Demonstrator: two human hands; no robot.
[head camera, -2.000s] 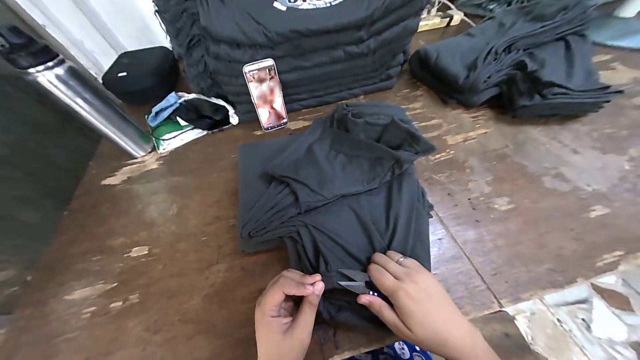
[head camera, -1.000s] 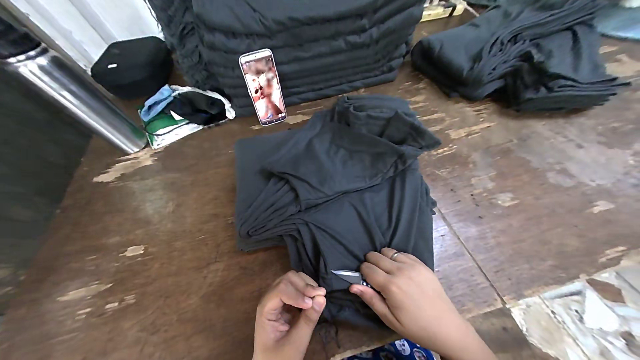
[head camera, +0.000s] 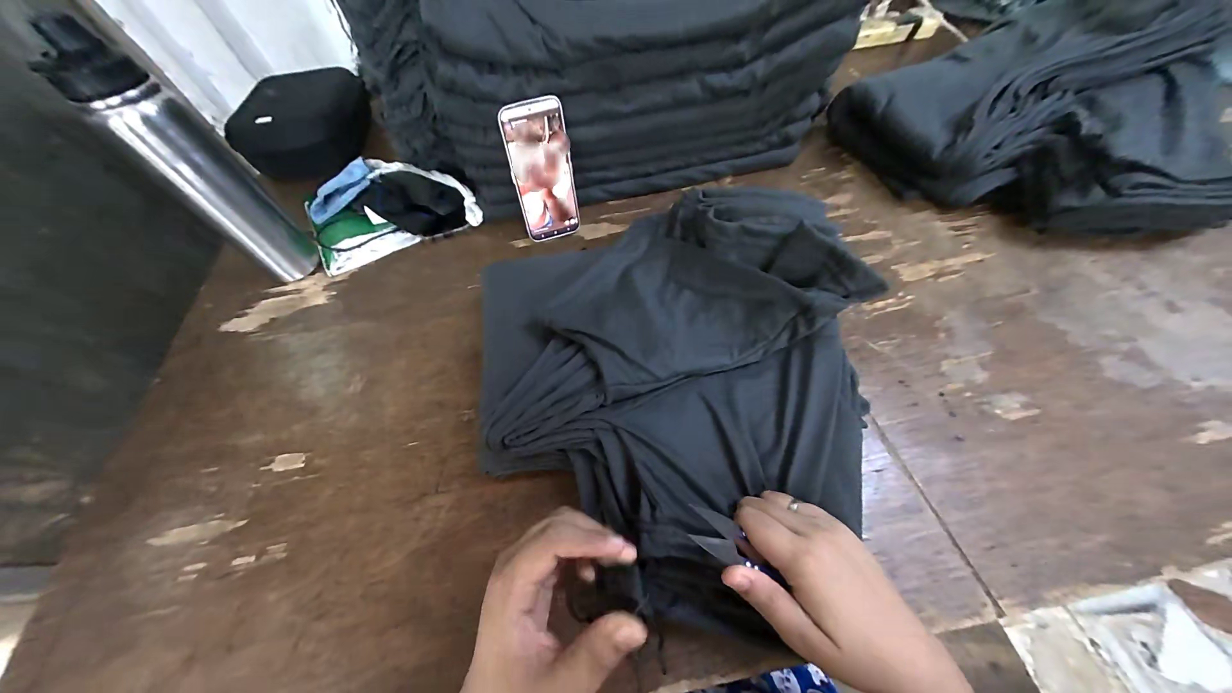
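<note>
A pile of dark grey knit garments (head camera: 712, 385) lies on the wooden table in front of me. My right hand (head camera: 818, 577), with a ring on one finger, holds small thread snippers (head camera: 717, 539) over the near edge of the pile, their blades apart and pointing left. My left hand (head camera: 563, 602) is beside that edge, thumb and fingers spread, with loose dark threads near the fingertips. No cloth is clearly gripped by it.
A phone (head camera: 541, 168) leans on a tall stack of dark garments (head camera: 616, 87). At the left are a steel bottle (head camera: 202, 173), a black case (head camera: 300, 123) and cloth scraps (head camera: 385, 207). Another dark garment pile (head camera: 1039, 115) lies back right on the worn tabletop (head camera: 318, 404).
My left thumb and fingers, pinched together at the cloth edge earlier, are now apart. The snippers stay in my right hand, with their blades more visible than one second ago.
</note>
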